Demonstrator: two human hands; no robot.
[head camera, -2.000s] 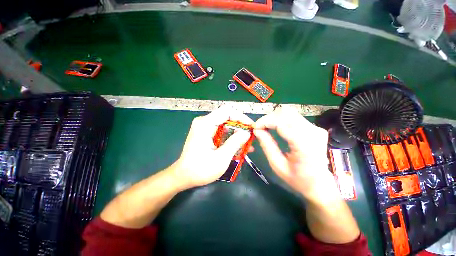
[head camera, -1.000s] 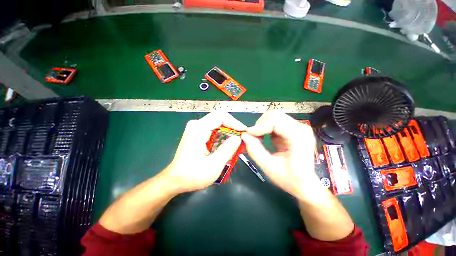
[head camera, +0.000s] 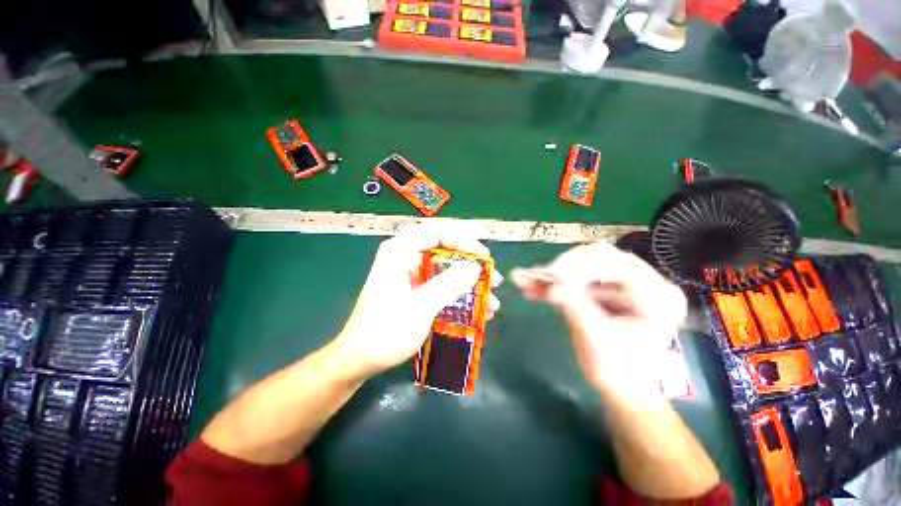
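Observation:
My left hand (head camera: 400, 301) holds a half-assembled phone unit (head camera: 454, 331) above the green bench. The unit has an orange frame, a dark screen at the end nearer me and a board area at the far end. My left thumb lies over the board end and my fingers wrap its far edge. My right hand (head camera: 608, 306) is apart from the unit, to its right, and blurred. Its thumb and fingertips are close together; I cannot tell if they hold anything. No tweezers can be made out.
Several orange phone units (head camera: 412, 185) and a small ring (head camera: 371, 187) lie on the green belt beyond a pale strip (head camera: 336, 225). Stacked black trays (head camera: 99, 346) stand left. A black fan (head camera: 726, 237) and a tray of orange covers (head camera: 776, 445) are right. A red fixture tray (head camera: 450, 42) is far off.
My right hand has moved right, away from the unit. The unit's screen end is now more exposed. The thin tool under the hands no longer shows. The belt units have shifted left.

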